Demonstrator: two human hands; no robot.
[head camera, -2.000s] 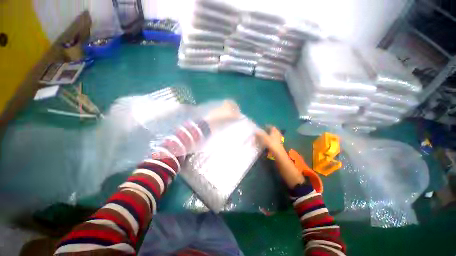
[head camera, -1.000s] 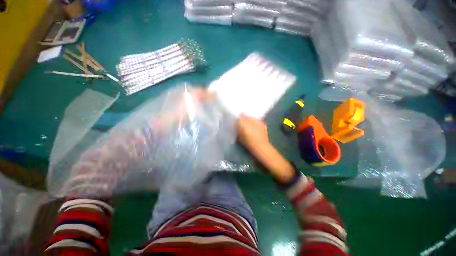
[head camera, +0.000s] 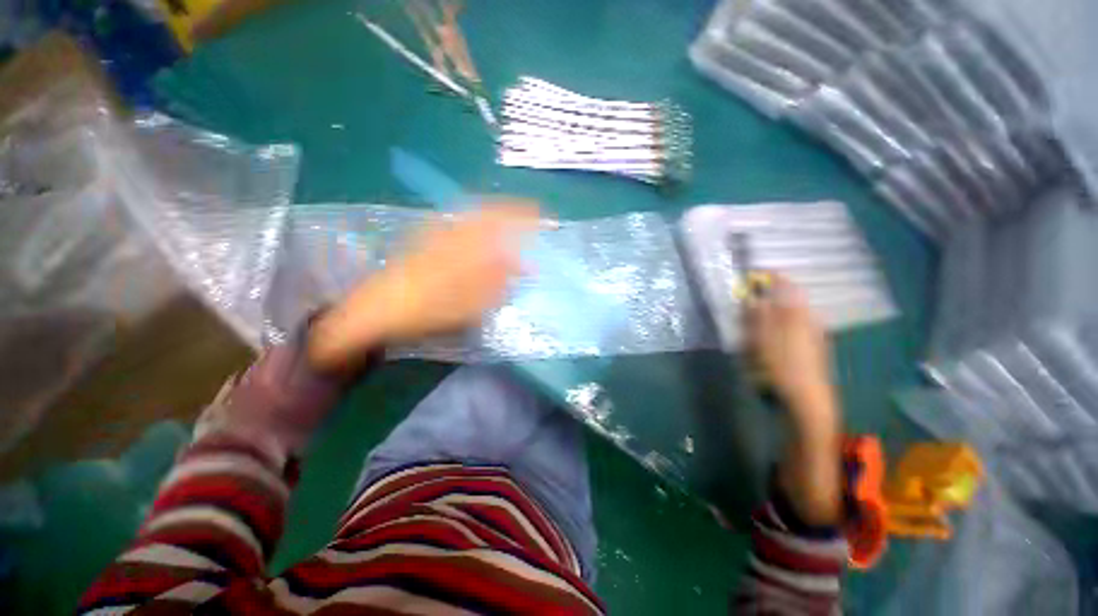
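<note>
A flat whitish pack (head camera: 831, 241) with strips showing through the film lies right of centre. A strip of clear bubble wrap (head camera: 614, 283) runs left from it along the bench edge. My left hand (head camera: 452, 271), blurred, is over the wrap; whether it grips the film cannot be told. My right hand (head camera: 789, 343) holds the yellow and black utility knife (head camera: 753, 279) over the pack's left part. The blade tip is blurred.
Fanned LED strips (head camera: 584, 132) lie behind the wrap, with brown sticks (head camera: 446, 42) behind left. Finished packs (head camera: 891, 102) stand back right. The orange tape dispenser (head camera: 863, 499) and yellow-orange piece (head camera: 933, 487) are front right. An open carton (head camera: 108, 325) holding clear wrap is left.
The view has turned left. The wrap now lies flat and stretched out leftward from the pack. My right hand has taken hold of the knife, which lay on the bench.
</note>
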